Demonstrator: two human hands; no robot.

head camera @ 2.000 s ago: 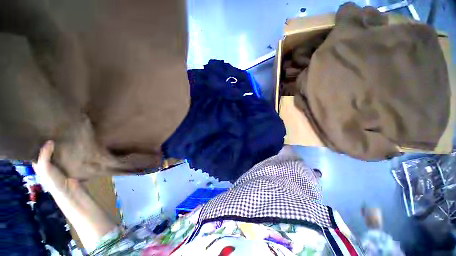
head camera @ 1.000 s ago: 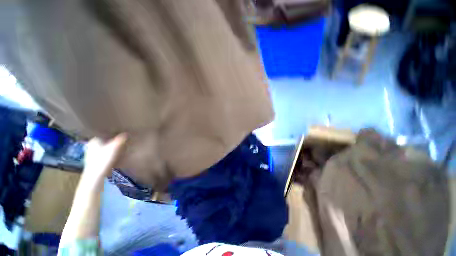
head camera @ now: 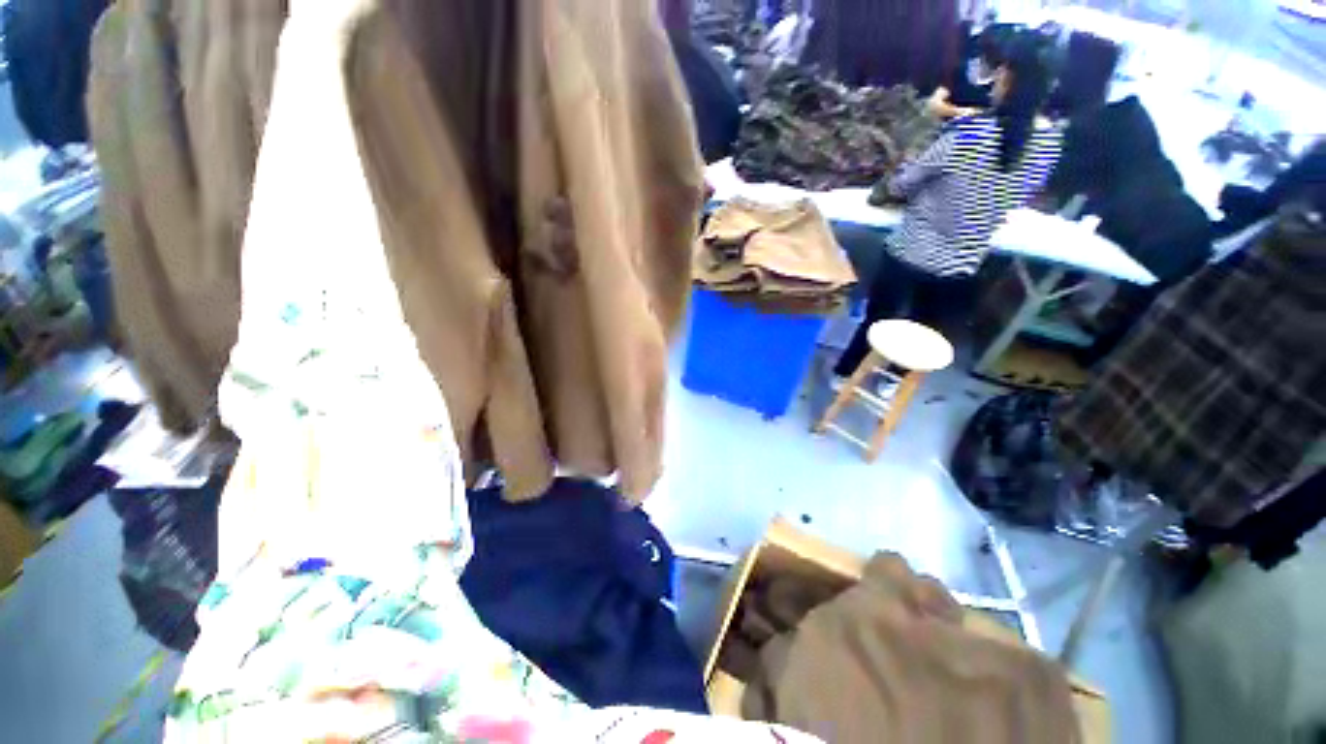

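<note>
Brown jackets (head camera: 625,218) hang in front of me from the top edge down to the middle of the view, their sleeves dangling. My left arm, in a floral sleeve, reaches up across them; its forearm is washed out and its hand is cut off by the top edge. My right hand is out of the picture. What either hand holds cannot be seen. A heap of navy garments (head camera: 582,596) lies below the jackets.
A cardboard box (head camera: 785,545) with brown garments (head camera: 931,669) stands at the lower right. Beyond are a blue bin (head camera: 749,353) under folded brown garments (head camera: 771,255), a wooden stool (head camera: 909,346) and a person in a striped top (head camera: 967,189) at a white table. Plaid garments (head camera: 1207,378) hang right.
The view has lifted towards the room. The brown jacket now hangs upright among brown garments. My left arm has risen, and its hand has left the picture at the top.
</note>
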